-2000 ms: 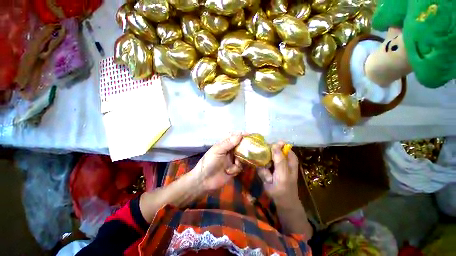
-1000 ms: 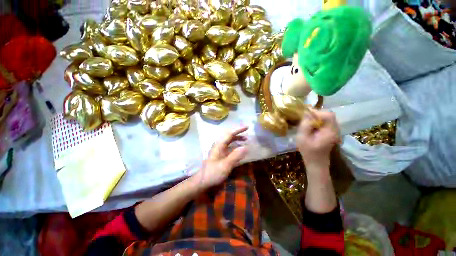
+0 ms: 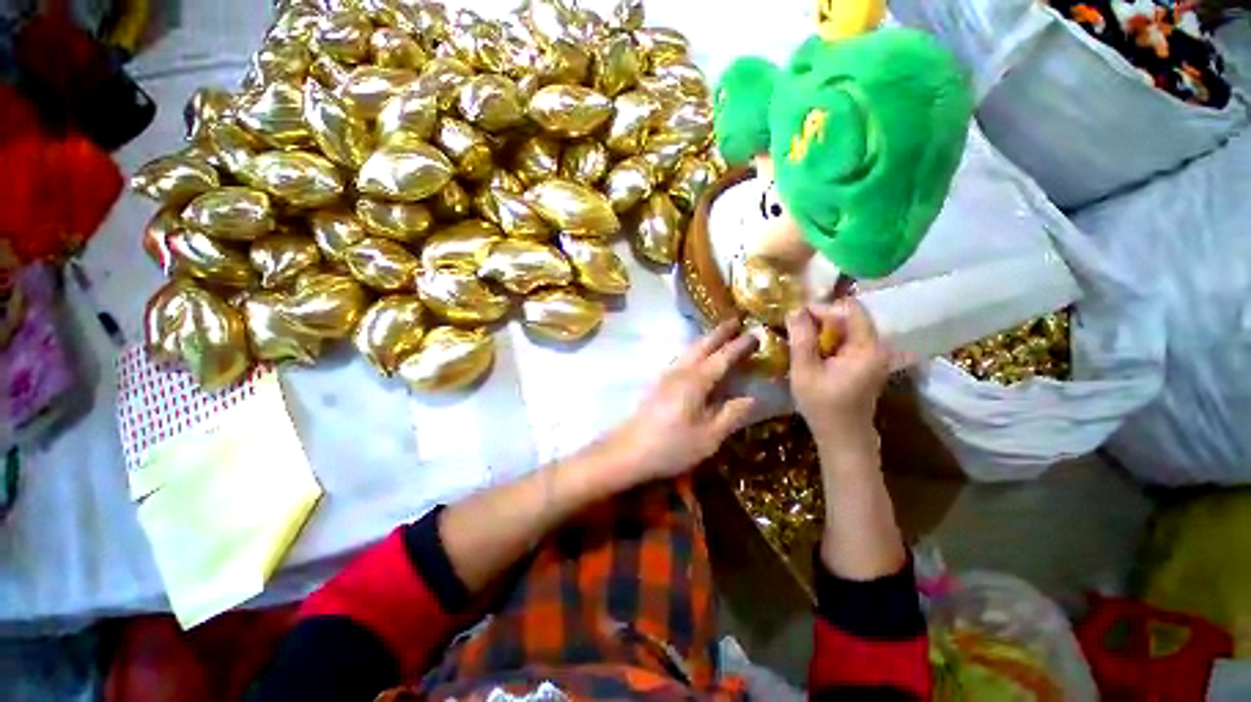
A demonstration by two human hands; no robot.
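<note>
The plush doll with a green hat (image 3: 871, 151) lies at the table edge, right of the heap of gold ingots (image 3: 412, 172). One gold ingot (image 3: 766, 288) lies against the doll's front. Another gold ingot (image 3: 767, 351) is just below it, partly hidden by my fingers. My left hand (image 3: 690, 409) is open, palm down, its fingertips at this lower ingot's left side. My right hand (image 3: 840, 370) is closed at the ingots' right side, around a small yellow-orange thing (image 3: 829, 336) that is mostly hidden; its kind cannot be told.
A printed sheet (image 3: 154, 416) and a pale folded paper (image 3: 227, 528) lie at left. A cardboard box (image 3: 912, 453) with gold pieces (image 3: 775, 480) is below the table edge. A white sack (image 3: 1043, 425) holds more gold pieces at right. Red bags (image 3: 55, 192) are far left.
The view has shifted right. The gold ingot once between my hands is gone from there, and two ingots now lie by the doll. My left hand has moved right to join my right hand there.
</note>
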